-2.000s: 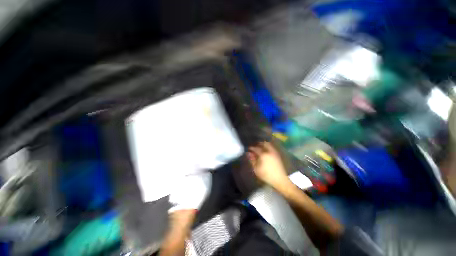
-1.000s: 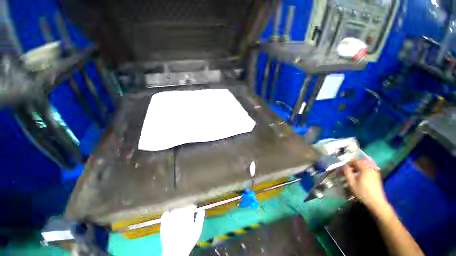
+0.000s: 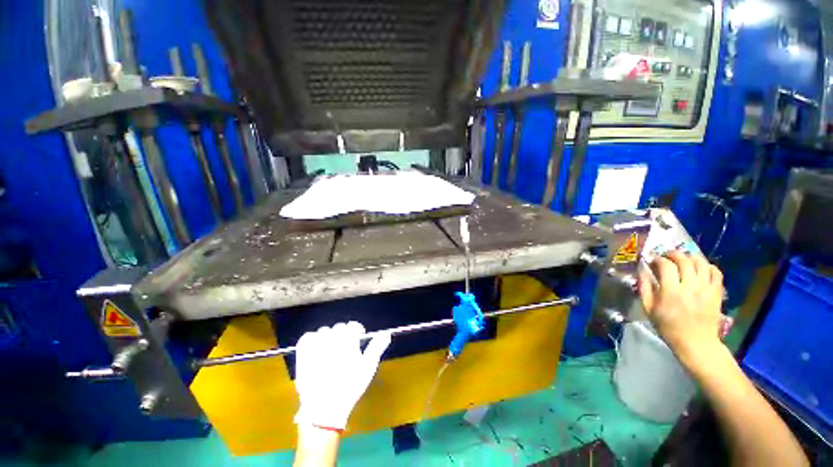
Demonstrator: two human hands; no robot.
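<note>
The white sheet (image 3: pixel 379 194) lies over the mould (image 3: pixel 402 217) on the dark slotted press platen (image 3: pixel 274 264); its edges droop unevenly. The upper mould (image 3: pixel 365 77), with rows of small marks, hangs tilted above. My left hand (image 3: pixel 336 376), in a white glove, is closed over the left part of the steel pull bar (image 3: pixel 420 326) before the yellow panel. My bare right hand (image 3: pixel 685 296) lies over the control box (image 3: pixel 665 237) at the press's right corner, fingers slightly spread; its palm side and the buttons under it are hidden.
A blue air blow gun (image 3: pixel 467 319) hangs at the bar, its thin nozzle pointing up in front of the platen. Guide rods stand on both sides. A grey bucket (image 3: pixel 653 369) stands below the control box. A blue crate (image 3: pixel 804 315) is at the right. The floor is green.
The view has turned from the white sheet held low in front of me to the press, where the sheet lies. My left hand stays at the bar; my right hand stays at the control box since one second ago.
</note>
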